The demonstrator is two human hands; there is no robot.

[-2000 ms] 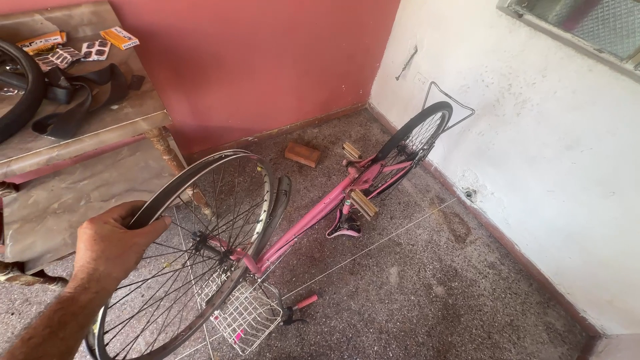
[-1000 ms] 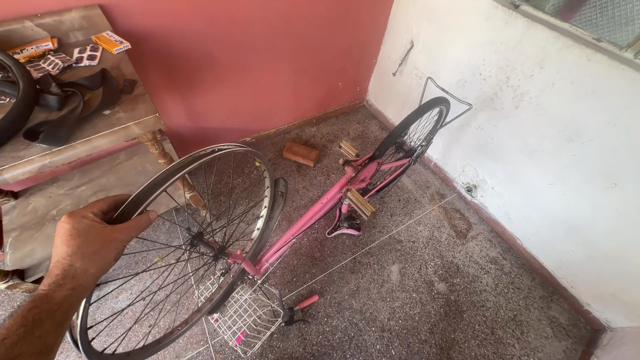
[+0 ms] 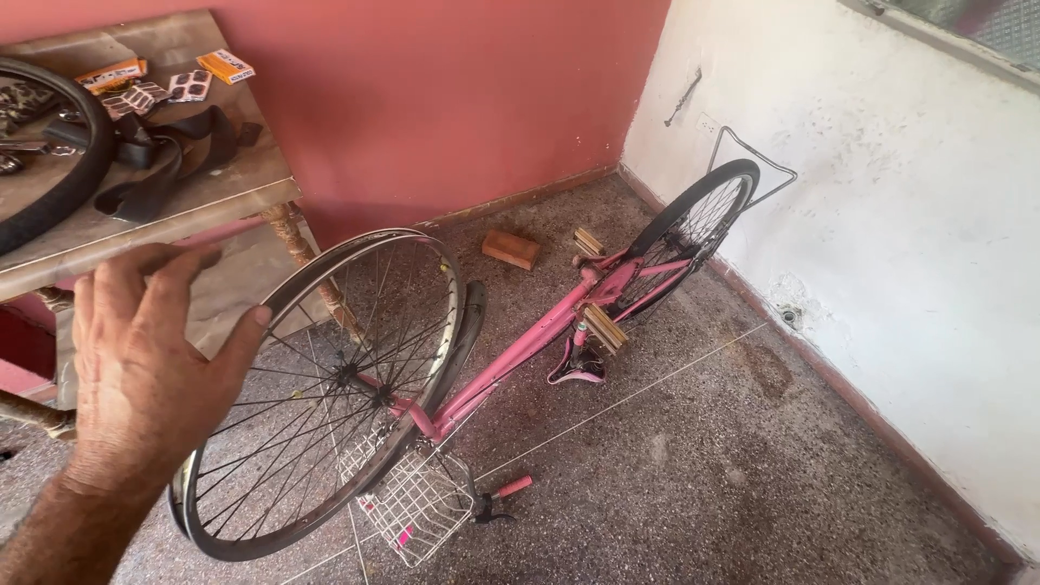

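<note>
My left hand (image 3: 154, 349) is raised at the left with fingers apart, its thumb tip at or just beside the edge of the front wheel rim (image 3: 305, 272); whether they touch I cannot tell. That wheel has bare metal rim and dark spokes and shows no tyre. It sits in the fork of a pink bicycle (image 3: 520, 349) that stands upside down on the floor. The white wire basket (image 3: 422, 504) and a pink handlebar grip (image 3: 513, 487) are down at the floor. Farther back are the saddle (image 3: 578, 370), the pedals (image 3: 605, 329) and the tyred rear wheel (image 3: 691, 199). My right hand is out of view.
A worn table (image 3: 264, 191) at the left bears a black tyre (image 3: 89, 175), cut rubber strips (image 3: 215, 134), patches (image 3: 191, 85) and orange boxes (image 3: 226, 67). A brick (image 3: 510, 249) lies near the red wall. A white wall (image 3: 853, 203) bounds the right side.
The left hand was closed around the wheel rim in the earlier frames; now its fingers are spread and off the rim.
</note>
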